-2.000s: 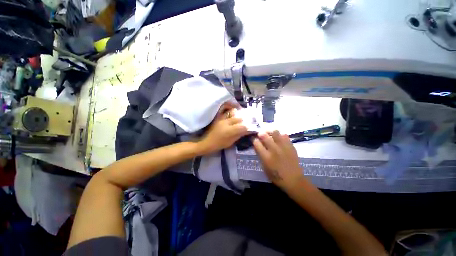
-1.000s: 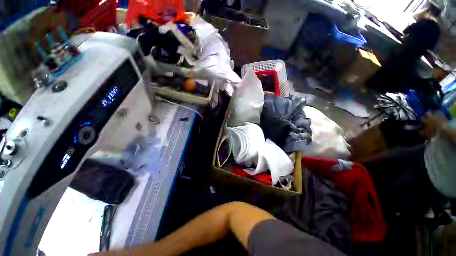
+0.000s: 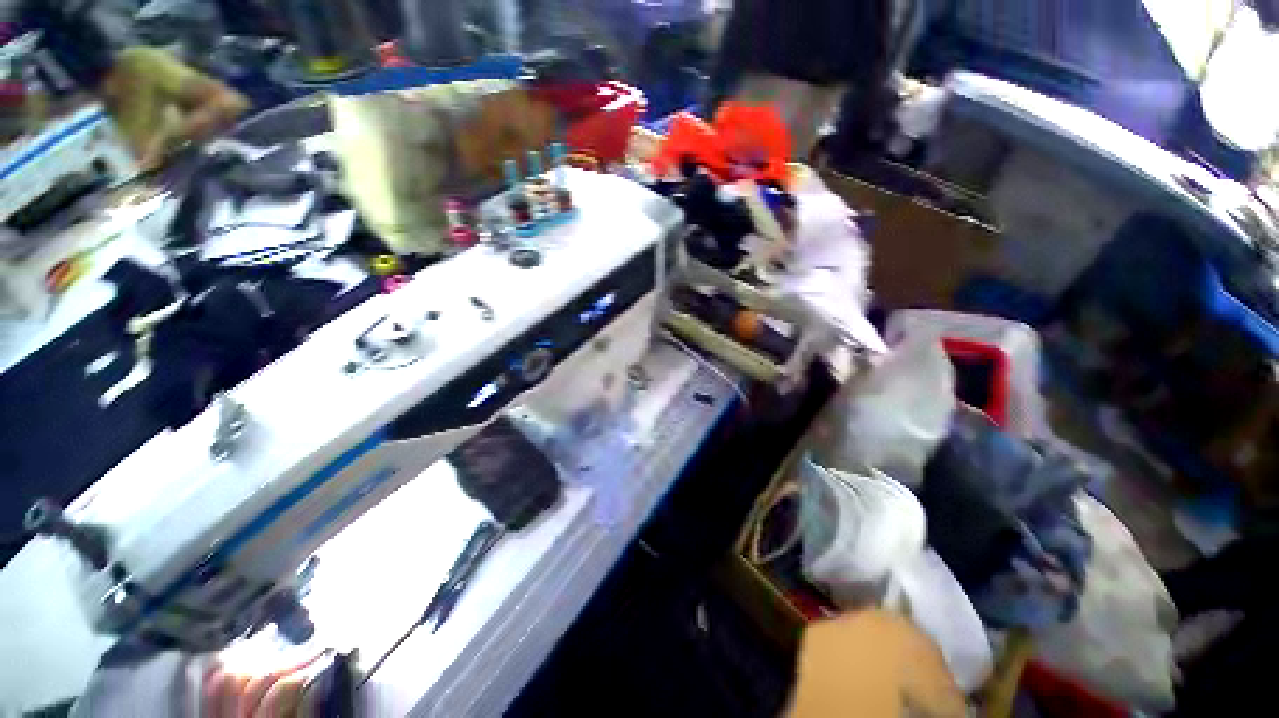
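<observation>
The white lockstitch machine (image 3: 421,337) lies diagonally across the left half. Bare fingers (image 3: 267,687), apparently of my left hand, are blurred and cut off at the bottom edge near the needle area; they touch light cloth (image 3: 126,690) with a dark strip beside them. Whether they grip it cannot be told. A blurred, skin-coloured part of my right arm shows at the bottom, in front of the box; no right fingers are visible. Slim dark snips (image 3: 460,572) lie on the bed below a black phone-like rectangle (image 3: 508,474).
A sheer bluish scrap (image 3: 600,456) lies at the bed's right. A cardboard box (image 3: 769,586) holds white rolls (image 3: 863,533), beside grey-blue cloth (image 3: 1003,519). Thread cones (image 3: 533,197) stand behind the machine. Dark cloth covers the left side. A person (image 3: 154,105) is at the upper left.
The view has swung right from the needle, then partly back left and up. Most of both arms has left the picture; the box now shows farther right, and fingers show at the lower left.
</observation>
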